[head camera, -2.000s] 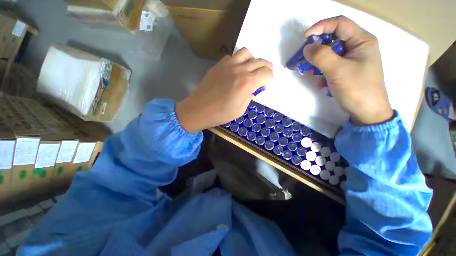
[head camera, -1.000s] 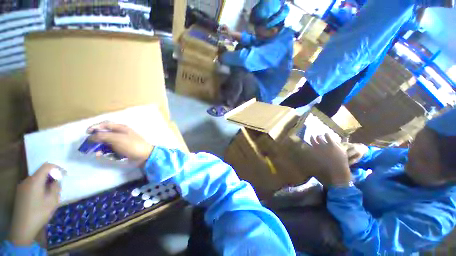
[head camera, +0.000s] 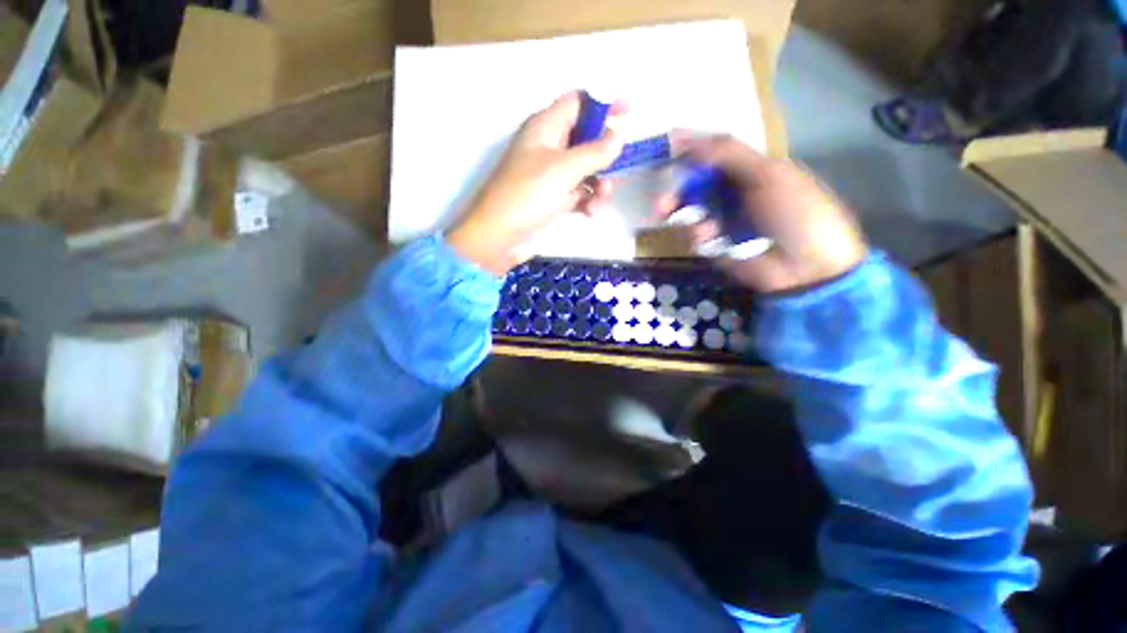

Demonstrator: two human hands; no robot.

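Note:
My left hand (head camera: 531, 173) holds a dark blue capacitor (head camera: 592, 118) upright between thumb and fingers, above a white separator sheet (head camera: 451, 124). Another blue capacitor (head camera: 643, 152) lies between my two hands; which hand holds it is unclear. My right hand (head camera: 779, 210) is blurred and closed around several blue capacitors (head camera: 714, 204). Packed capacitor rows (head camera: 556, 301) show round ends along the carton's near edge, dark blue at left and silver-white toward the middle and right. A small brown patch (head camera: 665, 241) shows between the sheet and the rows.
The working carton's flap (head camera: 618, 15) stands at the back. Other brown cartons (head camera: 284, 68) are at left, with a white-wrapped box (head camera: 118, 393) and labelled cartons (head camera: 87, 579) below. An open carton (head camera: 1051, 186) is at right. A person's foot in a sandal (head camera: 915, 120) shows at upper right.
The view has swung back down from the people at right to the working carton. My hands have come close together over the sheet. My left hand now holds a blue capacitor upright.

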